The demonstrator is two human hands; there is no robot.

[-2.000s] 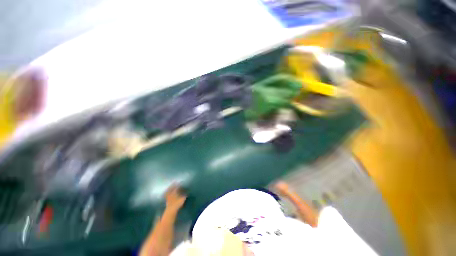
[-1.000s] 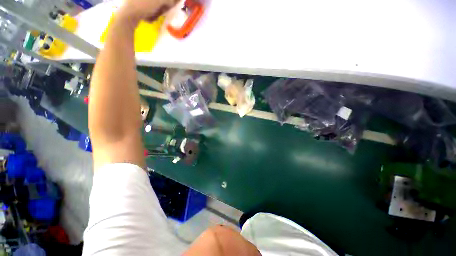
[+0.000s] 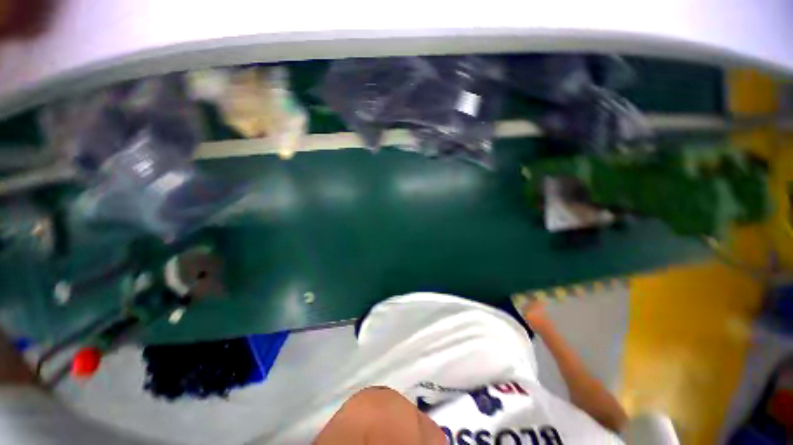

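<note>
No hand is clearly at work on anything. My right hand (image 3: 537, 315) is small and blurred at the bench's front edge, right of my white shirt; its fingers cannot be made out. A blurred brown patch (image 3: 24, 16) in the top left corner may be my left hand, cut off by the edge. Nearest in front is the green bench top (image 3: 348, 230), with a tiny pale piece (image 3: 309, 297) near its front edge. A hand press (image 3: 198, 273) stands at the left; a red knob (image 3: 85, 362) shows below it.
Dark plastic bags (image 3: 417, 100) and yellowish bags (image 3: 256, 104) lie along the back, under a white shelf (image 3: 391, 22). A green machine (image 3: 669, 187) with a steel plate (image 3: 572, 207) is right. A blue crate (image 3: 268, 355) with black parts (image 3: 196, 367) is below the bench.
The view has swung right and down. My left arm, stretched over the shelf before, is now mostly out at the left edge. My right hand has come into view.
</note>
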